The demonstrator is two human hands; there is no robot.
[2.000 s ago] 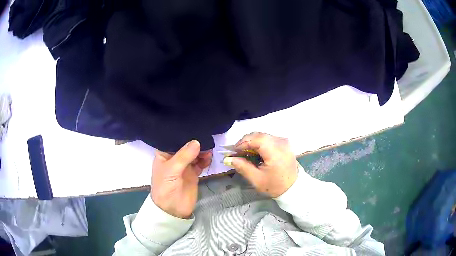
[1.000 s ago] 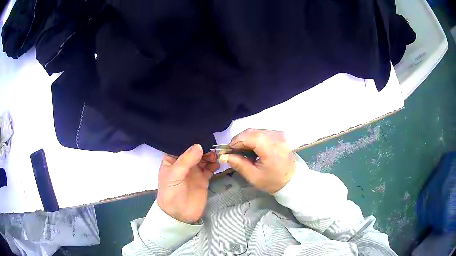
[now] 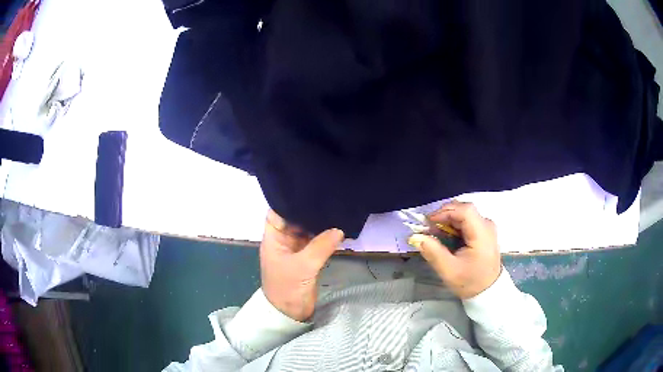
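Observation:
A large dark garment spreads over the white table, with a pale stitched seam line at its left part. My left hand pinches the garment's near edge between thumb and fingers, by a corner at the table's front edge. My right hand holds thread snips, with two short silver blades pointing left and a bit of yellow grip showing. The blades are apart from the cloth. A pale yellow patch shows on the right thumb.
A dark fabric strip lies upright at the left of the table; another dark strip lies farther left. A clear plastic bag hangs below the left table edge. Something blue is at the lower right.
The view has turned left, so things sit farther right. The snips have moved away from the garment edge and the left fingers, and their blades are spread. My left hand still pinches the cloth.

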